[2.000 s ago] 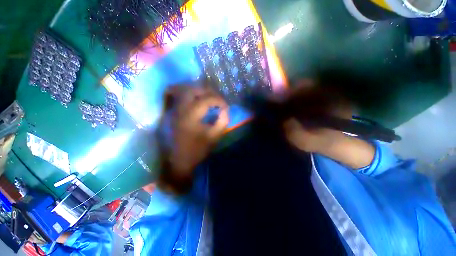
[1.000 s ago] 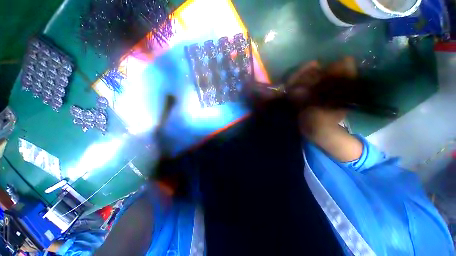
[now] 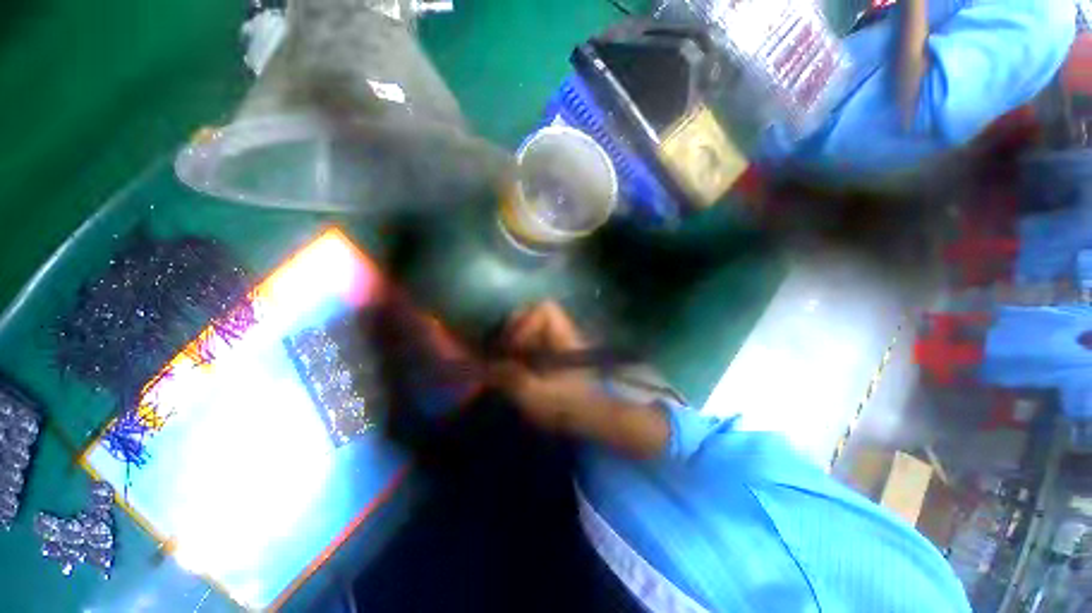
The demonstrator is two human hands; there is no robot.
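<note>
My right hand (image 3: 557,365) is beside the mat's right side, blurred, with its fingers closed around a dark pen-like tool (image 3: 605,357) that points right. The component panel (image 3: 329,383) lies on the glaring work mat (image 3: 228,467); a dark blur covers its right part. I cannot make out my left hand. A tangled heap of dark leaded components (image 3: 150,305) lies beyond the mat, some on its edge. A small cluster of silvery parts (image 3: 78,530) lies left of the mat.
A second panel (image 3: 14,455) is cut off at the left edge. A large pale lamp-like cone (image 3: 347,96) hangs over the back. A white round tub (image 3: 563,192) stands near a blue and black box (image 3: 635,108). People in blue are at the right.
The view has swung right, so the mat and panels sit lower left and the tub and lamp-like cone show. My left hand, blurred over the mat two seconds ago, no longer shows.
</note>
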